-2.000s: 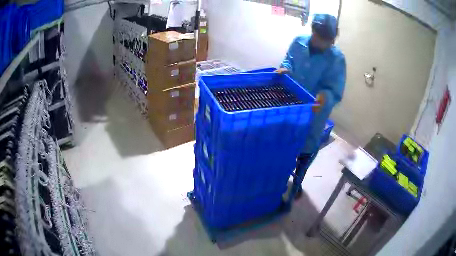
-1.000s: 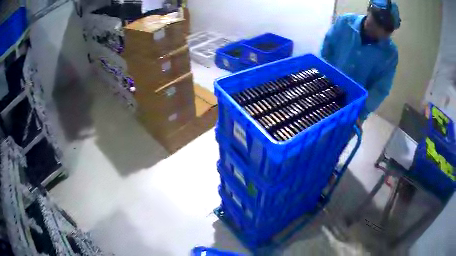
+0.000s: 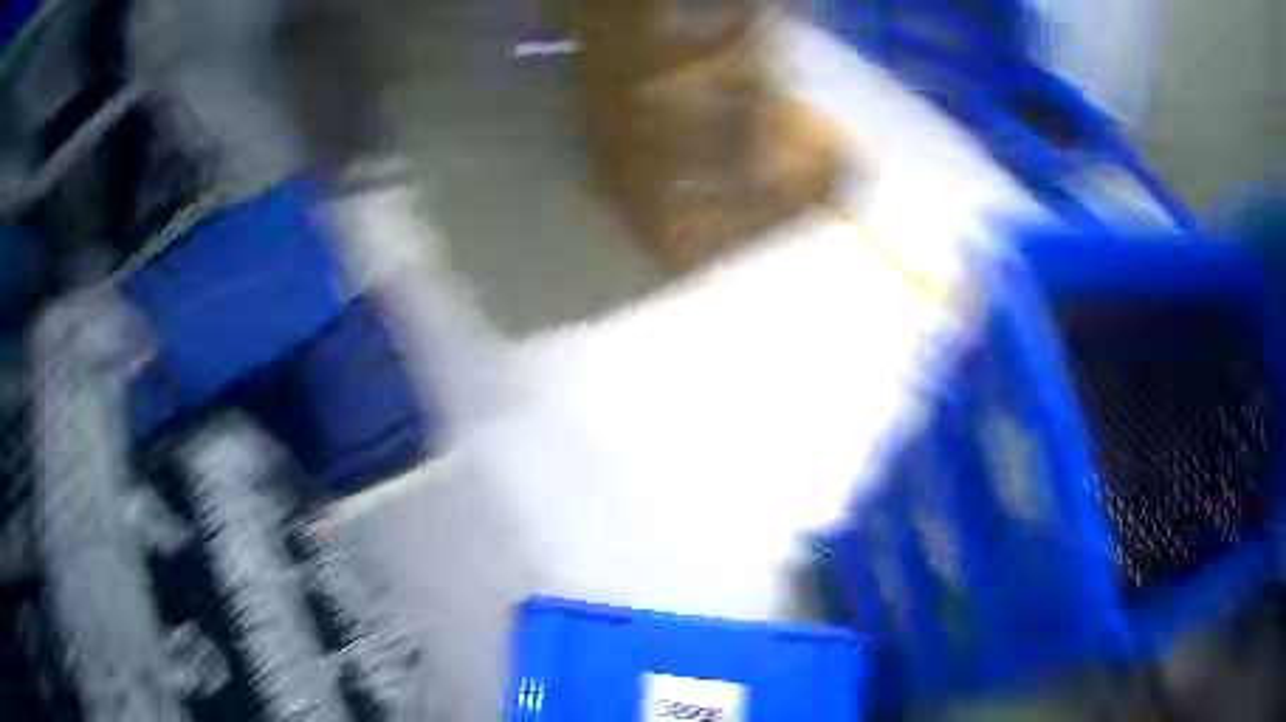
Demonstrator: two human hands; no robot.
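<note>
The frame is strongly blurred. A blue turnover bin [image 3: 592, 656] with a white label on its end lies nearest in front of me, cut off by the bottom edge. At the right stands a tall stack of blue bins [image 3: 973, 522]. The top bin holds many dark slabs [image 3: 1185, 466] in close rows, smeared by the blur. Neither of my hands can be made out in the picture.
Charging racks with pale cables [image 3: 85, 522] stand along the left. A blue shape [image 3: 247, 296], too blurred to name, is by the racks. Brown cartons [image 3: 691, 155] stand at the back on the pale floor [image 3: 677, 409]. More blue bins [image 3: 1044, 127] are at the upper right.
The view has swung and blurred. The bin stack has shifted right in the picture, and the near blue bin shows more at the bottom. The other person is no longer visible.
</note>
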